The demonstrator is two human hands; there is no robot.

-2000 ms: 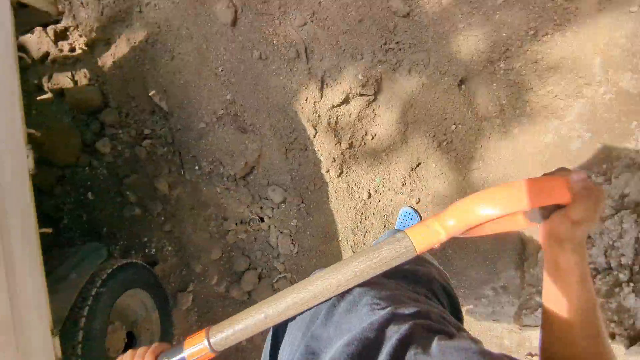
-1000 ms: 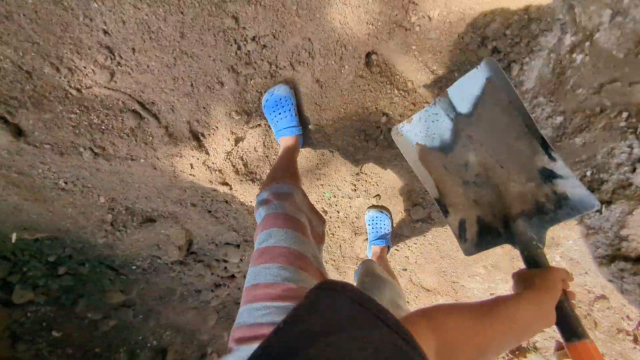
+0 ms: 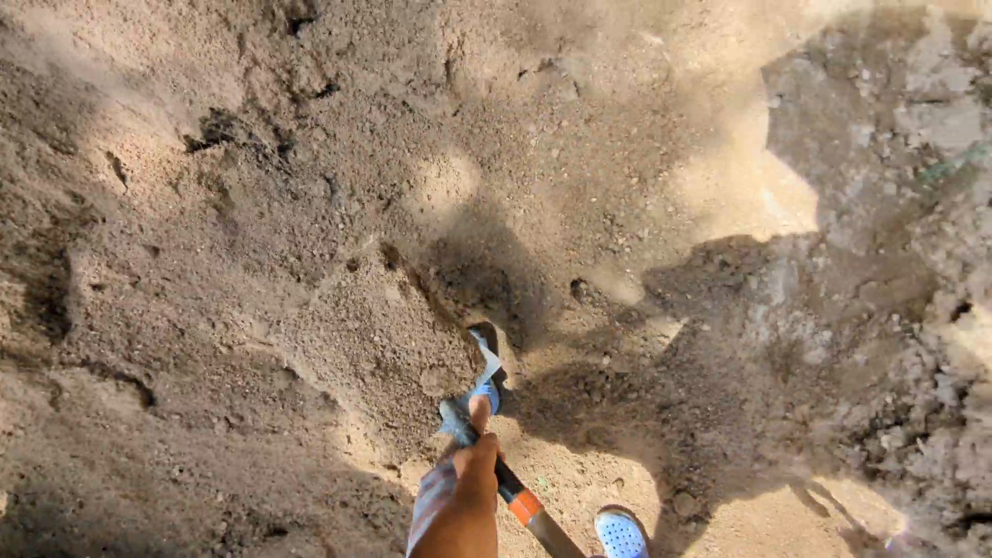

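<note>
My left hand (image 3: 478, 457) is closed around the shovel's shaft (image 3: 508, 484), just behind the metal blade's socket. The shaft is dark with an orange band and a wooden section running out at the bottom edge. Only a bent grey rear edge of the blade (image 3: 488, 363) shows. The rest appears covered by a heap of loose brown soil (image 3: 380, 356), and whether it is lifted or in the ground cannot be told. A blue clog (image 3: 490, 397) is partly hidden behind that edge. My right hand is out of view.
The other blue perforated clog (image 3: 621, 533) is on sandy ground at the bottom. Uneven soil (image 3: 194, 310) spreads across the left. Rougher, crumbly ground with lumps (image 3: 914, 418) lies along the right side, partly in shadow.
One second ago the shovel blade was bare and raised at the right; now it is lower, near the middle, with soil over it. My left hand has moved left with the shaft.
</note>
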